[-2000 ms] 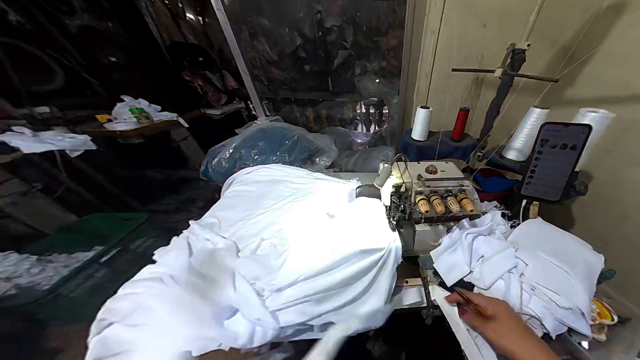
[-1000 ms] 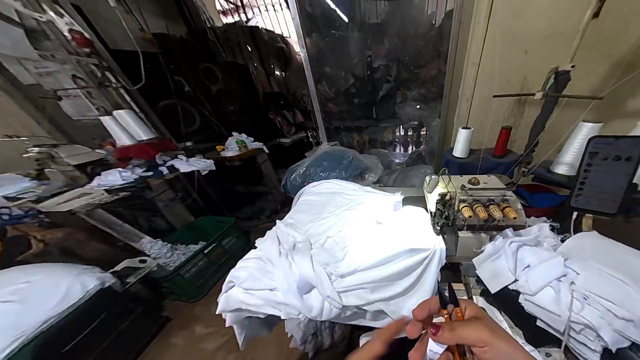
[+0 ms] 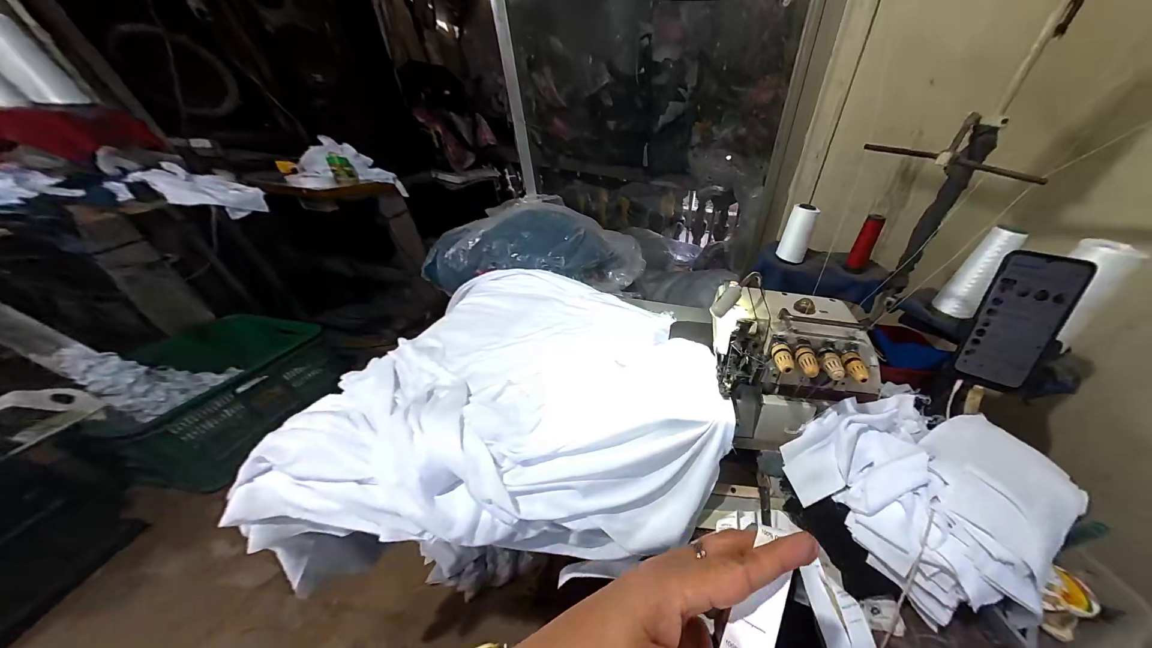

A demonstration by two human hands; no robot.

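Note:
My left hand (image 3: 711,571), a ring on one finger, reaches in at the bottom centre and pinches a white printed label strip (image 3: 754,621). More label strips (image 3: 832,598) lie just right of its fingertips. My right hand is out of view. A large heap of white fabric (image 3: 540,405) is draped left of an overlock sewing machine (image 3: 810,333), its edge close to the needle area. Right of the machine lies a pile of cut white fabric pieces (image 3: 999,504).
Thread cones (image 3: 981,270) and a phone (image 3: 1026,319) stand behind the cut pieces at right. A plastic-wrapped blue bundle (image 3: 531,243) sits behind the heap. A green crate (image 3: 270,387) with white scraps is on the floor at left.
My right hand, which held orange-handled thread snips beside my left hand a second ago, has left the view. My left hand has reached further in over the label strips.

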